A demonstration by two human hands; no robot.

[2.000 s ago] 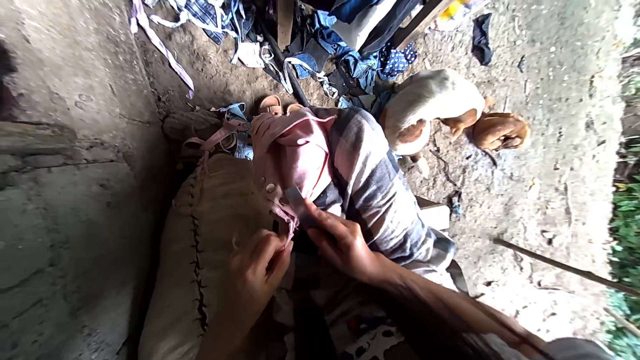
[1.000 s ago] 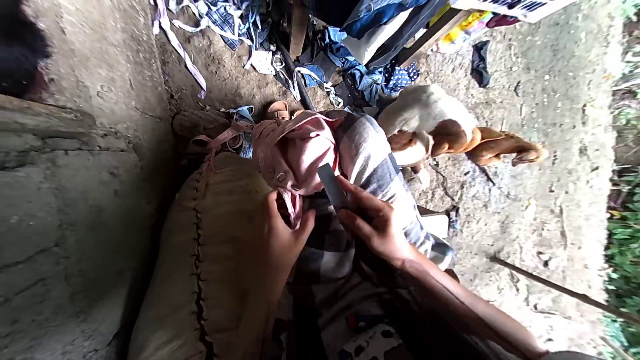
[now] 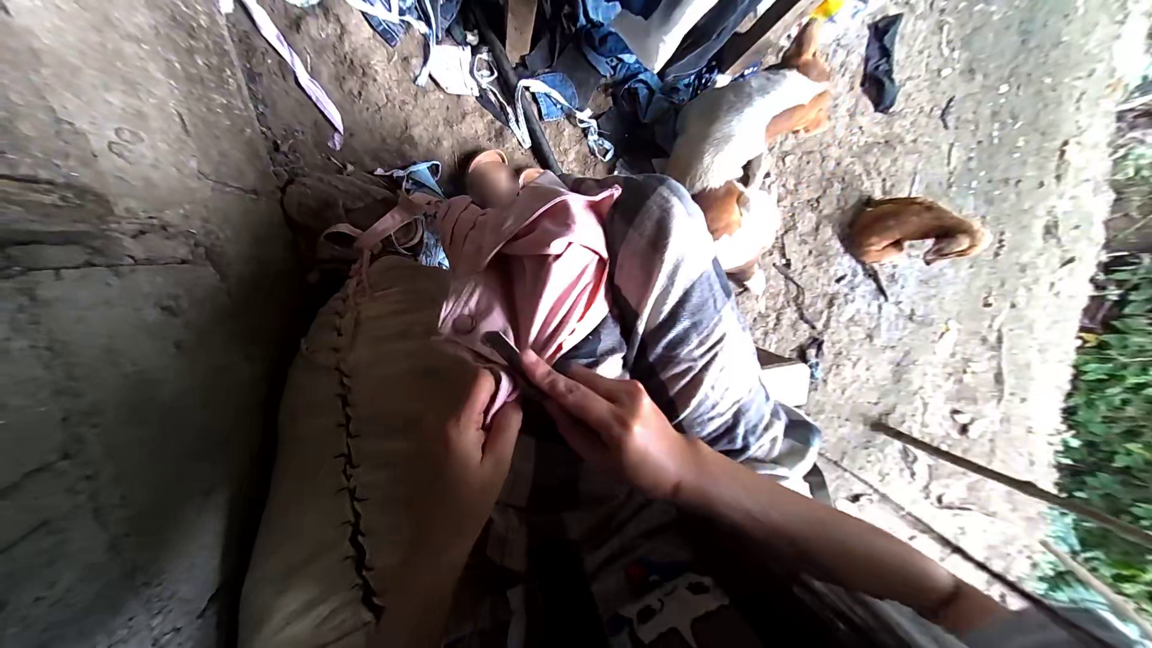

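Observation:
Pink cloth [image 3: 562,288], apparently a garment with a round button or snap, lies bunched over my lap. My left hand [image 3: 481,432] pinches its lower edge. In my right hand [image 3: 621,423] is a flat, dark blade [image 3: 502,349], its tip against the pink cloth just above my left fingers; its handle is hidden by the fingers. Grey and white checked cloth [image 3: 693,315] covers my legs beneath the garment. Left of my lap stands a stuffed beige sack [image 3: 310,477] with a dark stitched seam.
Denim scraps and straps [image 3: 553,94] lie on the dirt floor ahead. A white and brown dog [image 3: 729,126] stands close to my knees, and a small brown animal [image 3: 913,229] is farther right. A long stick [image 3: 1008,481] lies at right; a concrete wall [image 3: 99,405] rises at left.
The blade has come down from upright beside the pink cloth to lie against it near my left hand. The white and brown dog now faces away, apart from the brown animal.

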